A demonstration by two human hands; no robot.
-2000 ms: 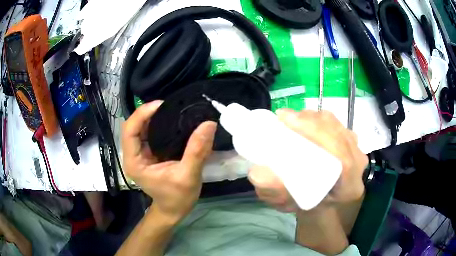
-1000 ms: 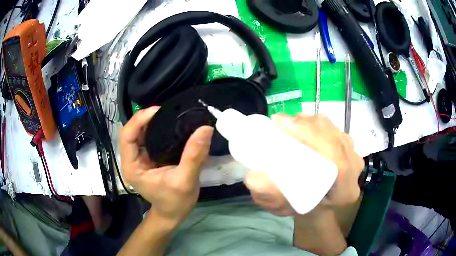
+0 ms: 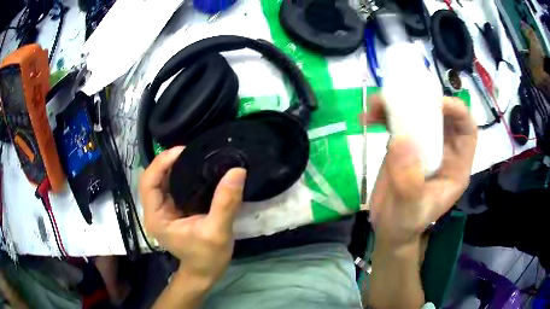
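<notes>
Black headphones (image 3: 226,43) lie on the bench in front of me, one cushioned cup at the upper left. My left hand (image 3: 193,211) holds a flat black disc, the ear cup's driver part (image 3: 202,166), over the near open cup (image 3: 274,158), thumb on its face. A small pale dot shows on the disc. My right hand (image 3: 422,175) grips a white bottle (image 3: 413,99), blurred, upright and away from the cup to the right. The bottle's tip is blurred over the tools behind.
An orange multimeter (image 3: 33,114) and a circuit board in a black holder (image 3: 81,148) are at the left. Ear pads (image 3: 322,25) lie at the back. A thin metal strip (image 3: 363,151) lies right of the headphones. Red wire (image 3: 488,81) is at the right.
My right hand has lifted the white bottle off the disc and moved it right and up, turning it upright. My left hand still holds the disc. The view has shifted slightly.
</notes>
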